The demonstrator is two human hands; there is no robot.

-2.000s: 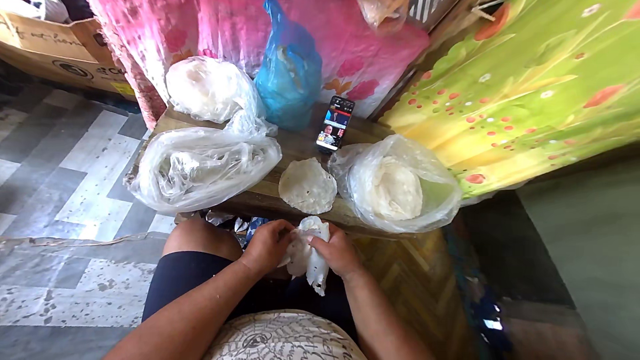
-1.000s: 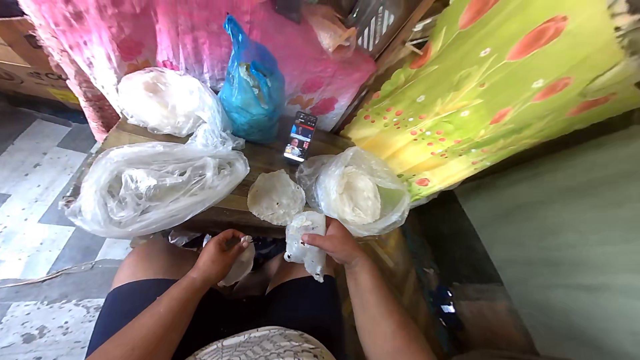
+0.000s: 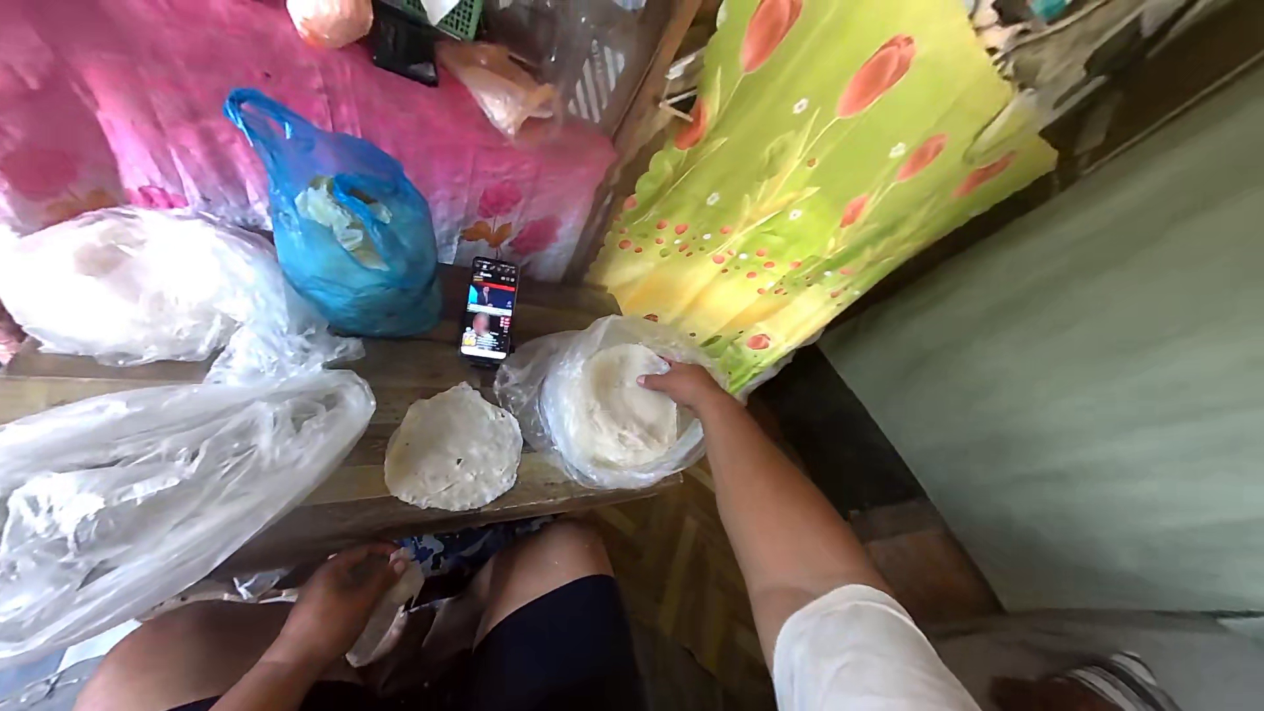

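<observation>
My right hand point(image 3: 681, 385) reaches into an open clear plastic bag point(image 3: 528, 370) at the right end of the wooden bench, its thumb on a stack of round, thin, pale wrappers point(image 3: 622, 410). Whether its fingers grip any of them is hidden. A single round wrapper point(image 3: 452, 447) with small holes and an uneven edge lies on the wood left of that bag. Low in the view, over my lap, my left hand point(image 3: 351, 592) pinches a limp, pale, translucent sheet point(image 3: 385, 617) that hangs down between my knees.
Behind the single wrapper a lit smartphone point(image 3: 489, 308) lies on the bench point(image 3: 415, 370). A knotted blue plastic bag point(image 3: 355, 237) stands left of it. Two bulky clear plastic bags, one behind point(image 3: 148, 286) and one in front point(image 3: 168, 494), cover the left side. Pink and green floral cloths hang behind.
My right hand has gone from above my lap, where it held a white piece, to the stack in the right bag. My left hand stays low with a pale sheet. The view has shifted.
</observation>
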